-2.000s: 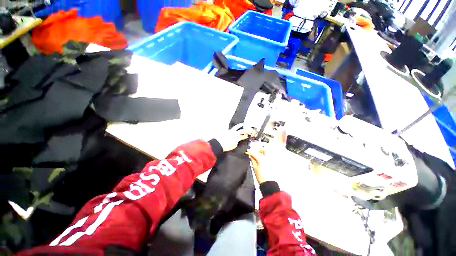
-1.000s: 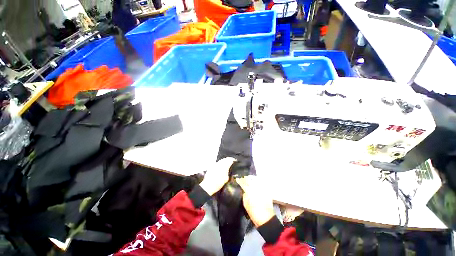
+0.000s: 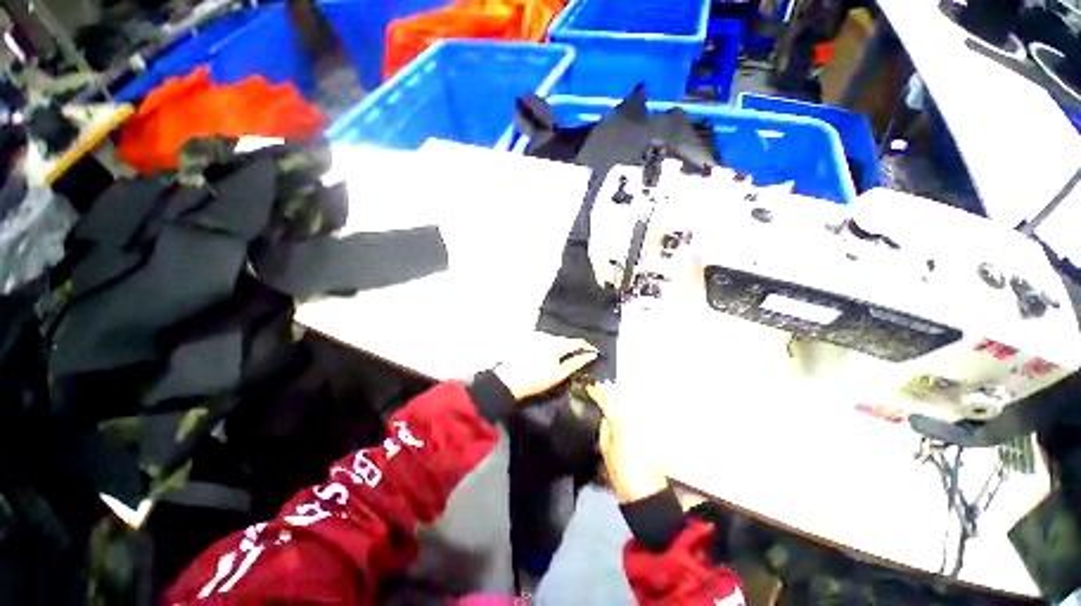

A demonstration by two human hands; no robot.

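A black fabric panel (image 3: 581,296) runs from behind the white sewing machine (image 3: 830,296), past the needle area, to the table's front edge and down over the lap. My left hand (image 3: 543,366) lies on the panel near the front edge, fingers pointing right. My right hand (image 3: 621,444) is at the panel's right edge, its fingertips on the cloth. A small camouflage patch shows between the hands. Whether the fingers pinch the cloth is hard to tell for the left hand; the right fingertips seem to hold the edge.
A spare black strip (image 3: 368,258) lies on the left tabletop beside heaped black and camouflage pieces (image 3: 160,290). Blue crates (image 3: 456,95) stand behind the table, with dark cloth at one. Orange fabric (image 3: 219,118) lies at back left. Thread ends or cords hang at the table's right.
Both hands moved from beside the needle towards the table's front edge, then slightly up along the panel. The head view has shifted, so the machine appears tilted again.
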